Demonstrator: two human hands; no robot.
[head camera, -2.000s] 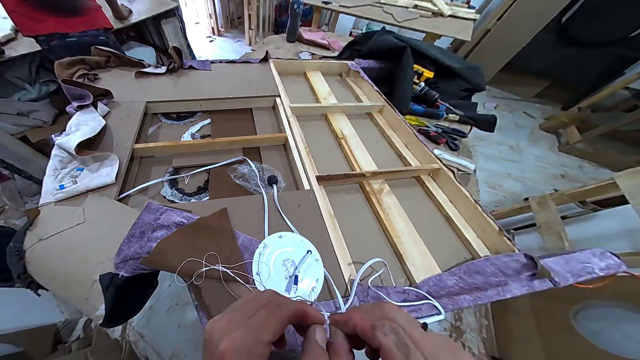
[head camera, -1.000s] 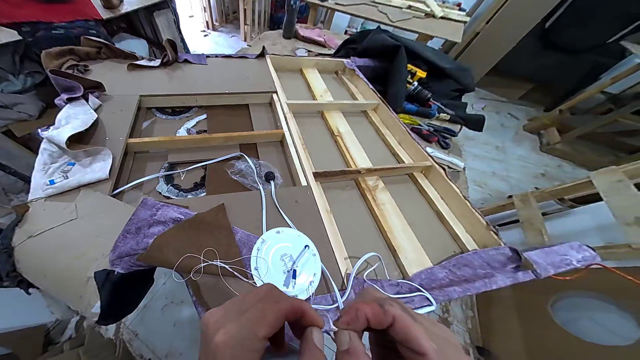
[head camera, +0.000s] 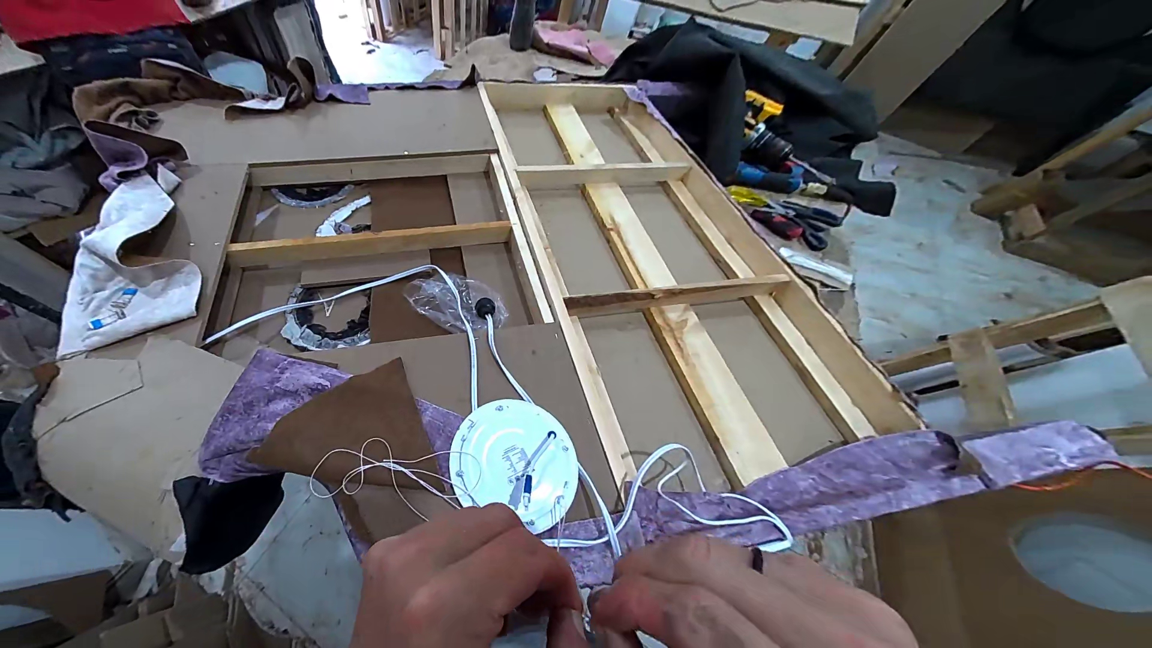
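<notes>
At the bottom centre, my left hand (head camera: 468, 580) and my right hand (head camera: 729, 594) meet, their fingertips pinched around the end of a white cable (head camera: 603, 531). The fingers mostly hide the end itself. Just beyond them lies a round white disc-shaped fixture (head camera: 513, 463) with small leads on its face. Thin white wires (head camera: 373, 463) curl to its left, over brown fabric (head camera: 351, 423). The cable loops right across purple fabric (head camera: 846, 477) and also runs up the panel, near a black round plug (head camera: 485, 307) beside a clear plastic bag (head camera: 432, 301).
A wooden frame (head camera: 675, 297) with crossbars spans the panel. Left of it is a recess with a wooden bar (head camera: 369, 243). A yellow and black power drill (head camera: 763, 112), pliers (head camera: 792, 216) and black fabric (head camera: 810, 81) lie at the right edge. White cloth (head camera: 135, 261) lies left.
Both hands stay together at the bottom centre, fingertips still pinched at the cable end. The fingers have shifted slightly.
</notes>
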